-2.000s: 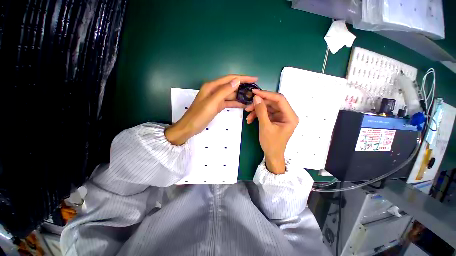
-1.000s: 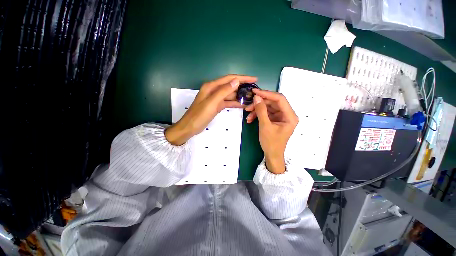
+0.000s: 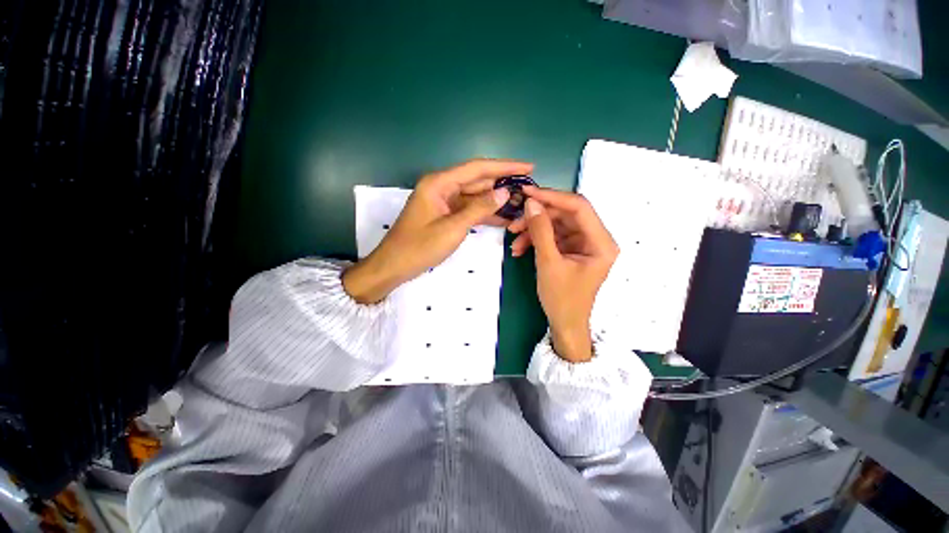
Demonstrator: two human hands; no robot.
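Note:
A small round black housing [image 3: 514, 198] is held above the mat, between both hands. My left hand [image 3: 442, 213] grips it from the left, with the thumb on its face. My right hand [image 3: 569, 239] touches its right side with thumb and fingertips. The fingers hide part of the housing, and anything small between them cannot be made out. Below the hands lies a white liner sheet [image 3: 447, 331] with spaced black specks; my left hand and sleeve cover part of it.
The green mat [image 3: 416, 83] lies under everything. A tall stack of black trays [image 3: 125, 187] stands at left. At right are a second white sheet [image 3: 645, 198], a dark box with a blue top [image 3: 728, 302], a white card [image 3: 796, 135], a wipe on a stick [image 3: 702, 78] and a hose.
My left thumb has moved right and down onto the housing's face. The housing has turned slightly in the fingers. My right hand has hardly moved.

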